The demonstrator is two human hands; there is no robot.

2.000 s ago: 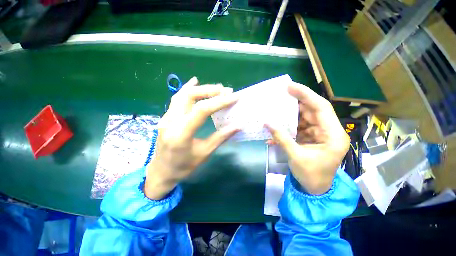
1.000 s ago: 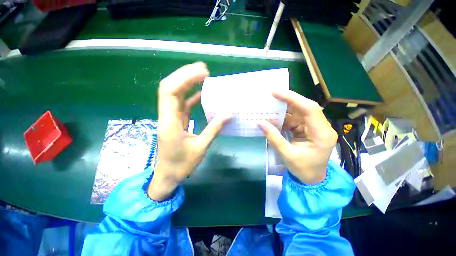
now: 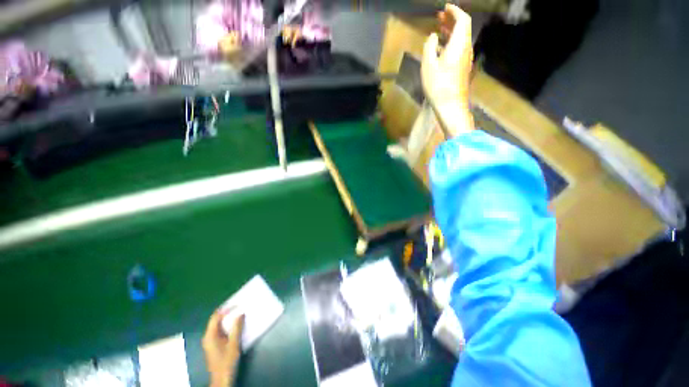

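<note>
My left hand (image 3: 223, 349) is low in the view, its fingers and thumb closed on the edge of a small white sheet (image 3: 258, 308) above the green bench. My right hand (image 3: 451, 68) is raised at the top, with the blue sleeve stretched out; its fingers are bent, blurred, and I cannot tell if they touch anything. A black-and-white strip (image 3: 330, 325) lies right of the sheet. A clear bag with a white sheet (image 3: 381, 298) lies beside the strip. A white rectangle (image 3: 164, 364) and a silver bag (image 3: 102, 374) lie at the lower left.
A blue wrist strap (image 3: 140, 284) lies on the green bench (image 3: 249, 227). A green-topped stand (image 3: 374, 178) is behind the strip. A pale rail (image 3: 151, 200) crosses the bench. Yellow and white papers (image 3: 631, 162) are at the right. People in pink smocks (image 3: 230, 26) are at the back.
The view has swung up and to the right. My right hand has let go of the white sheet and risen high. My left hand now holds the sheet alone, lower down.
</note>
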